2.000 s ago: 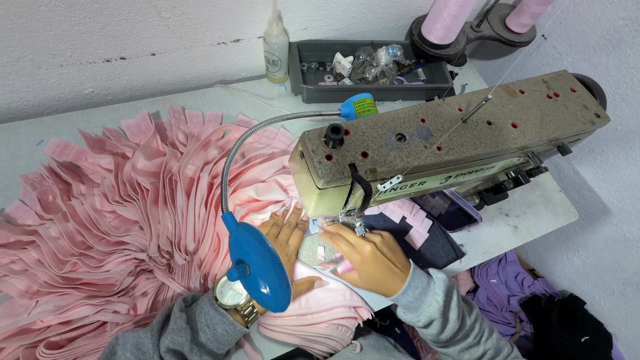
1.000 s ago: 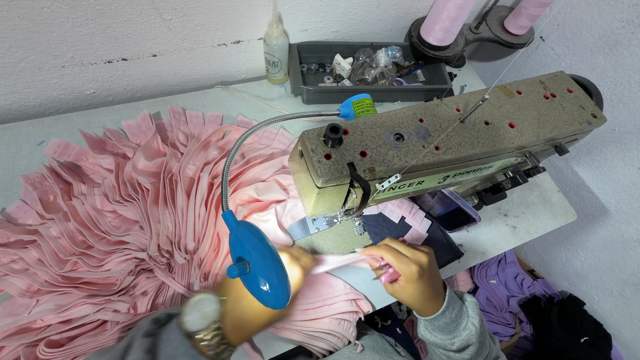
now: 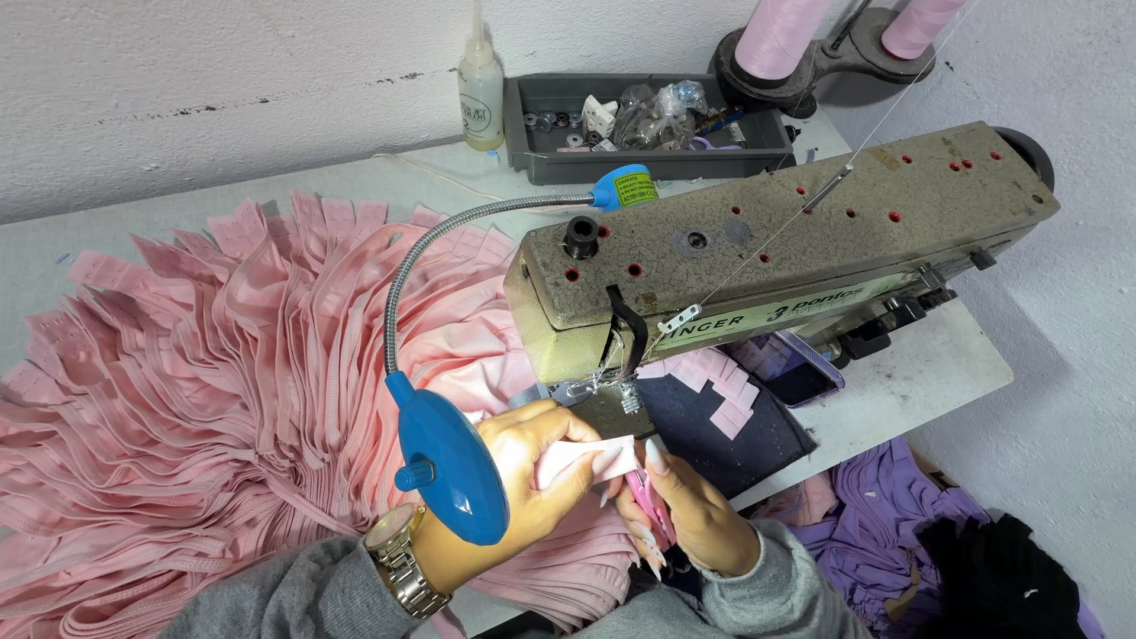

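My left hand point(image 3: 524, 470), with a metal watch at the wrist, pinches a light pink fabric strap point(image 3: 595, 457) between thumb and fingers, partly behind the blue lamp head point(image 3: 453, 466). Pink thread snips point(image 3: 650, 506) are in my right hand point(image 3: 692, 515), their tip at the strap's free end. Both hands are just in front of the needle area of a Singer sewing machine point(image 3: 781, 231). A large heap of pink garment pieces point(image 3: 222, 426) spreads to the left and under my left hand.
Small pink tabs point(image 3: 732, 399) lie on dark cloth point(image 3: 710, 444) beside a phone point(image 3: 785, 368). Behind are a grey tray point(image 3: 648, 164) of bobbins, a bottle point(image 3: 481, 93) and pink thread cones point(image 3: 781, 35). Purple fabric point(image 3: 874, 532) and black fabric point(image 3: 1003, 577) lie at lower right.
Two seconds ago both hands were on the fabric at the needle area; they have come away toward my body. The strap's end is now raised between them, at the snips.
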